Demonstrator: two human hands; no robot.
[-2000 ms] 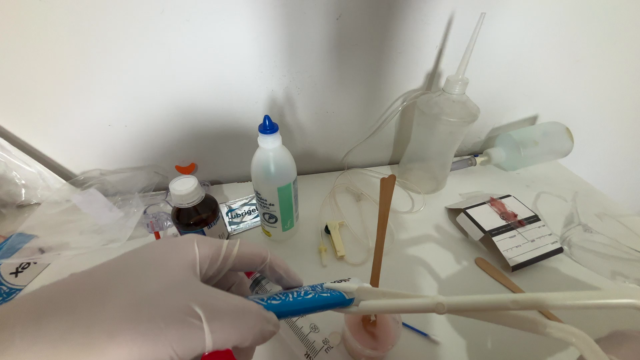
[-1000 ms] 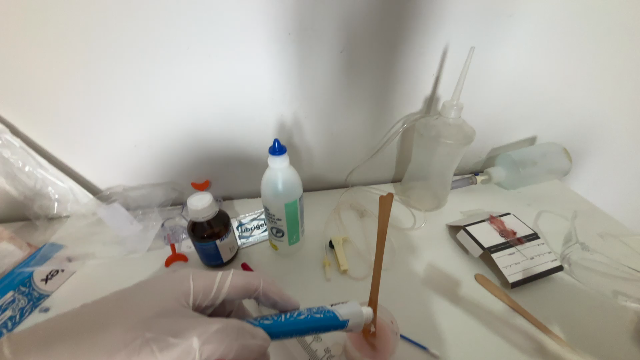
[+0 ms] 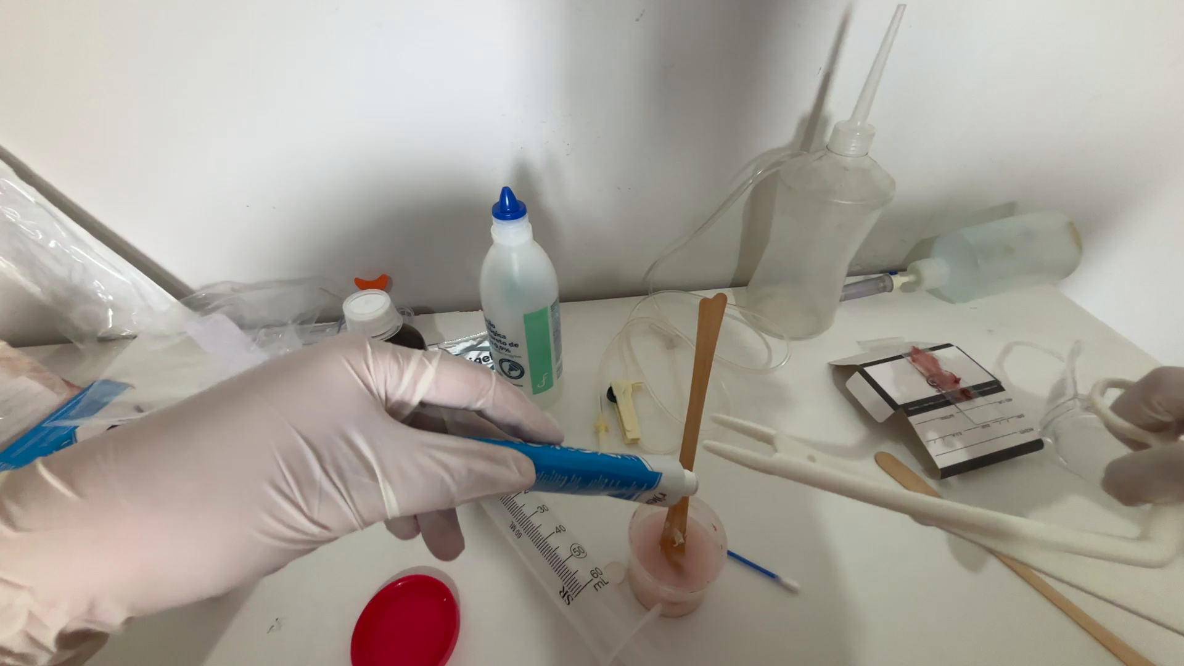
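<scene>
My gloved left hand (image 3: 305, 462) grips a blue and white tube (image 3: 592, 472) between thumb and fingers. The tube's white end is over a small clear cup of pink substance (image 3: 684, 578), next to a wooden spatula (image 3: 703, 388) standing in the cup. At the right edge, my gloved right hand (image 3: 1145, 435) holds the looped handles of white plastic forceps (image 3: 925, 507); their jaws are apart and point left, towards the spatula. Under my left hand lies a large graduated syringe (image 3: 555, 564), partly hidden. A red lid (image 3: 405, 622) lies in front of it.
Behind stand a blue-capped bottle (image 3: 520, 305), a brown bottle with white cap (image 3: 372, 313) and a clear spouted bottle (image 3: 819, 240). Another bottle (image 3: 1004, 254) lies on its side. Tubing, a stained card folder (image 3: 962, 398), a second spatula (image 3: 1064, 606), a blue swab (image 3: 763, 569) and plastic wrapping (image 3: 74, 268) surround them.
The white forceps crossed the tube's end two seconds ago, were out of view one second ago, and now show at right with my right hand. The tube's tip is now beside the spatula above the cup.
</scene>
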